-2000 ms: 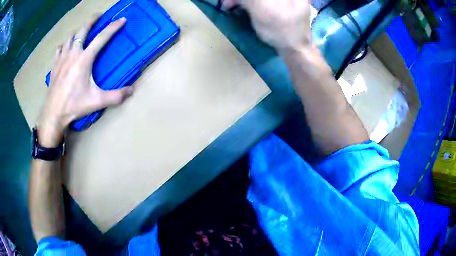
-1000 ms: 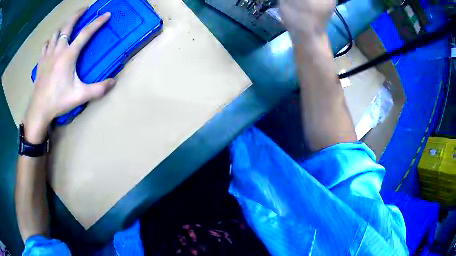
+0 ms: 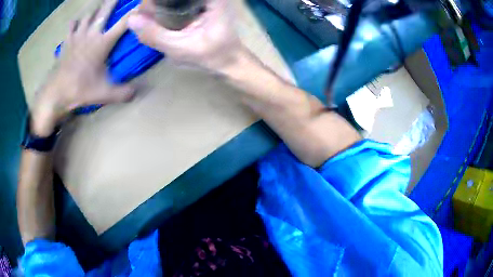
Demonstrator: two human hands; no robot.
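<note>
The blue handheld device (image 3: 135, 62) lies on the tan cardboard sheet (image 3: 157, 140) at the upper left. My left hand (image 3: 84, 67) is spread over its left part, thumb and fingers apart, pressing on it. My right hand (image 3: 194, 40) is above the device's right end, with fingers around the tan grip of the screwdriver (image 3: 181, 12), which is cut off by the top edge. The screwdriver's tip is hidden. Both hands are blurred.
Silvery metal mechanism parts (image 3: 324, 12) stand at the top, right of the sheet. A black cable (image 3: 343, 54) hangs at the right. An open carton (image 3: 402, 103) with paper and clear plastic is beside the green bench. Yellow boxes (image 3: 473, 203) are at the far right.
My right hand has moved left from near the metal parts to over the device, with the screwdriver in it. My left hand has stayed on the device.
</note>
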